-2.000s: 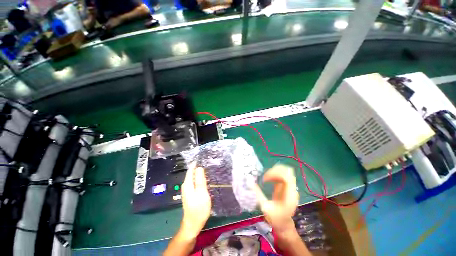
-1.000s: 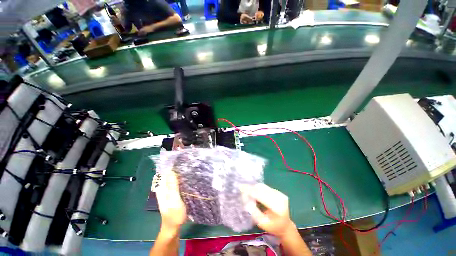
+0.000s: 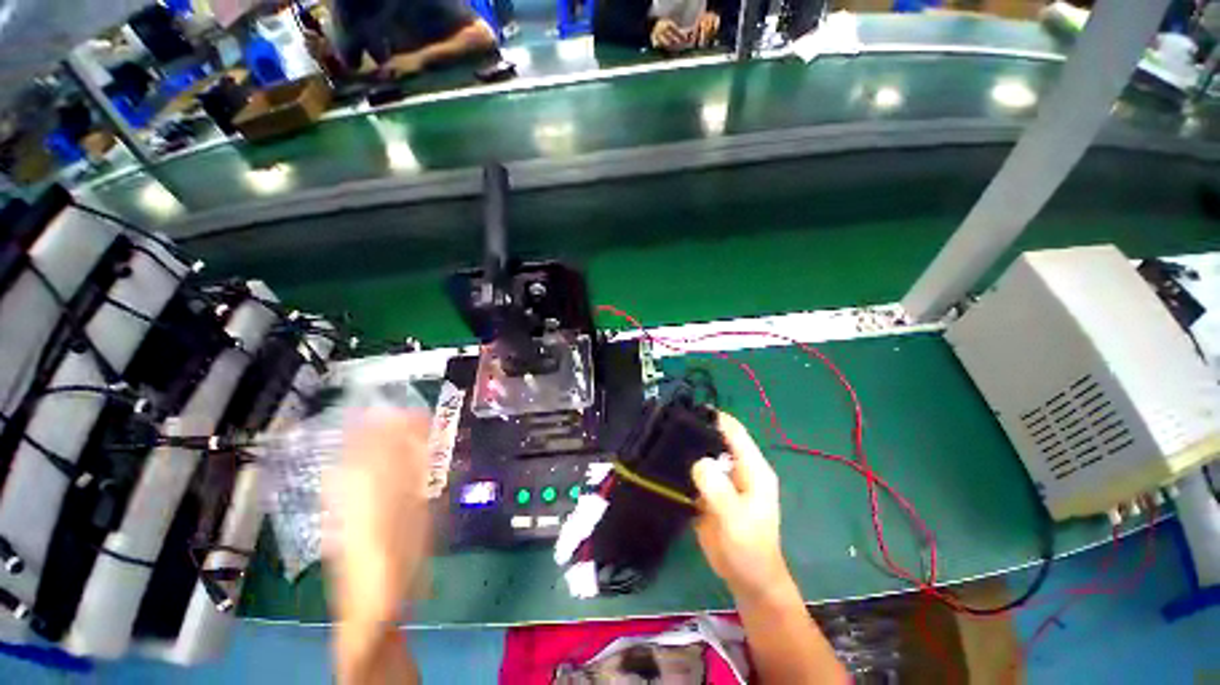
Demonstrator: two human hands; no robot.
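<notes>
My right hand (image 3: 744, 515) holds a bundle of black power adapters (image 3: 649, 502) with a yellow rubber band around it, over the right front part of the test fixture (image 3: 535, 448). White ends or labels show at the bundle's lower left. My left hand (image 3: 379, 502) is blurred, left of the fixture, at the clear bubble bag (image 3: 297, 488); whether its fingers grip the bag cannot be seen. The toggle clamp (image 3: 498, 254) stands upright over the clear pressure plate (image 3: 535, 379). The fixture's display and green buttons are lit.
White foam trays (image 3: 167, 522) with black cabled units stand at the left. Red test wires (image 3: 856, 448) loop across the mat to a cream metal box (image 3: 1077, 381) at the right. A slanted white post (image 3: 1030, 167) rises behind. People's hands show across the conveyor (image 3: 642, 121).
The black bundle is out of the bubble bag and in my right hand. My left hand and the bag have moved left, uncovering the fixture.
</notes>
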